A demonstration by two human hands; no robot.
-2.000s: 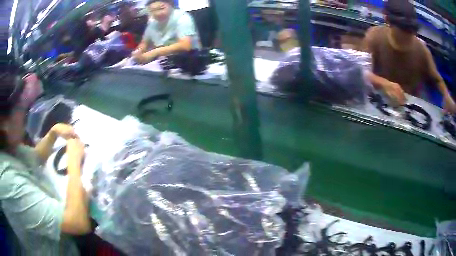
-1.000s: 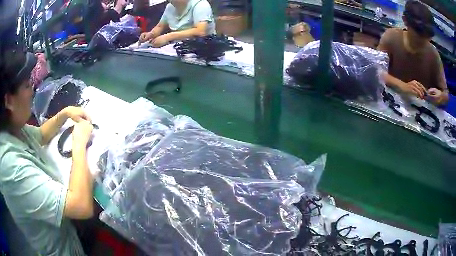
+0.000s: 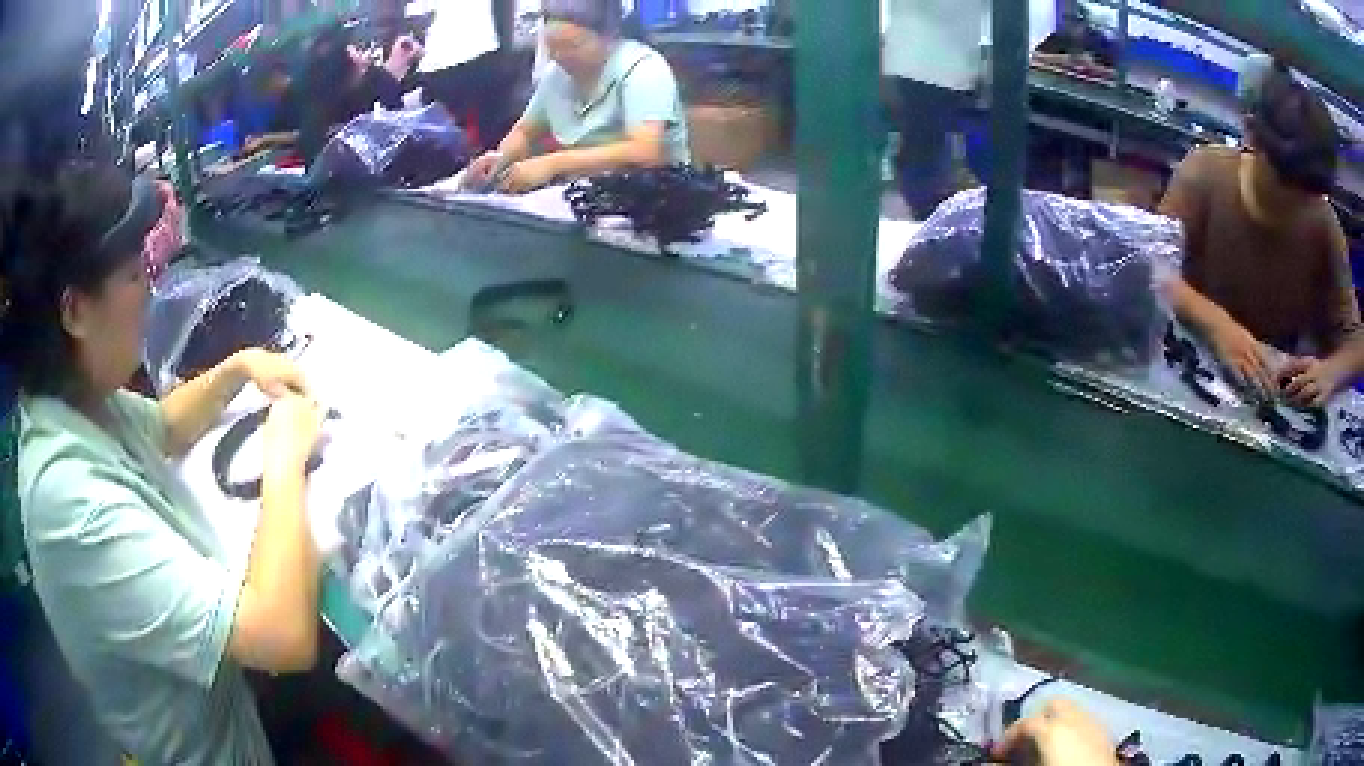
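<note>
A large clear plastic bag with dark contents [image 3: 658,599] fills the lower middle. Small black branching parts [image 3: 942,673] spill from its right end onto the white work surface [image 3: 1182,721]. My left hand [image 3: 1056,736] is at the bottom edge, partly cut off, with its fingers at a thin dark part beside this heap. I cannot tell whether it grips anything. My right hand is out of the picture.
A green conveyor belt [image 3: 673,352] carries a black headband [image 3: 521,307] beyond the bag. A person on the left [image 3: 150,494] works with a black ring-shaped part. Two people sit across the belt. Green posts [image 3: 835,240] stand between.
My left hand has come into view at the bottom edge, beside the black parts. The view has shifted, so the scene sits further right than two seconds ago.
</note>
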